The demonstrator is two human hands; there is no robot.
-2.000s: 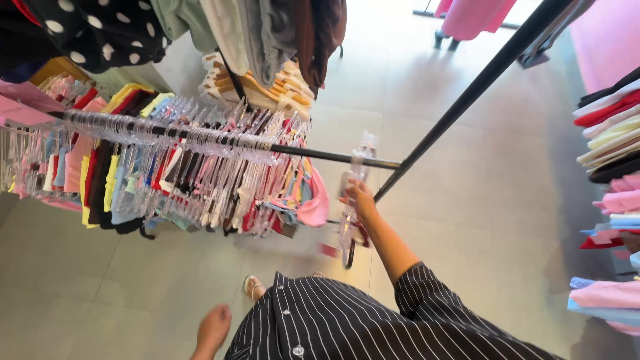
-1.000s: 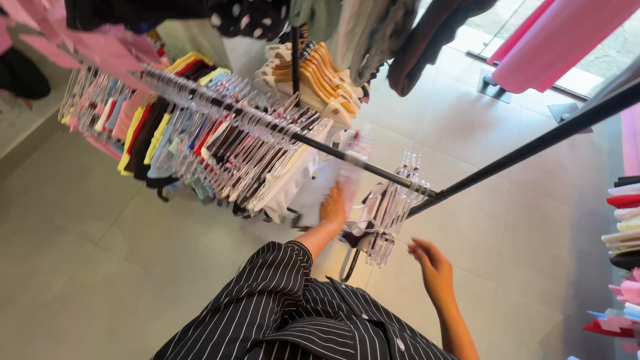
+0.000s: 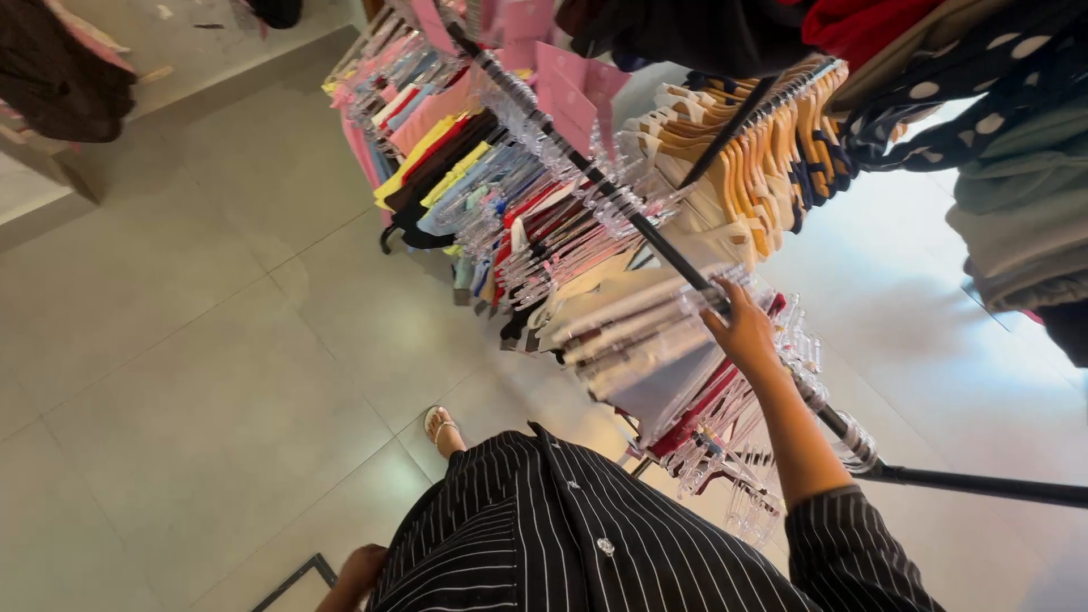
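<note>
My right hand [image 3: 744, 327] reaches to the black metal clothes rail [image 3: 671, 253], its fingers at the clear plastic hanger hooks. Whether it grips a hook is not plain. Just below it hang pale garments [image 3: 629, 319], partly blurred, and dark red ones [image 3: 693, 416]. Clear hangers [image 3: 799, 340] crowd the rail on the right. Farther up the rail hang yellow, black, blue and red garments [image 3: 459, 170]. My left hand [image 3: 364, 565] is low beside the striped shirt [image 3: 544, 527], mostly hidden; its fingers do not show clearly.
Wooden hangers [image 3: 756, 178] with garments hang on another rail behind. Dark and polka-dot clothes [image 3: 926, 102] hang at upper right. Pink cards [image 3: 569, 93] stand above the rail. My sandalled foot [image 3: 444, 429] is on the tiled floor [image 3: 212, 340]. A black frame corner [image 3: 319, 565] lies low left.
The view has turned strongly. My right hand, apart from the rail a second ago, is now at it. My left hand has left the hangers and is down by the shirt.
</note>
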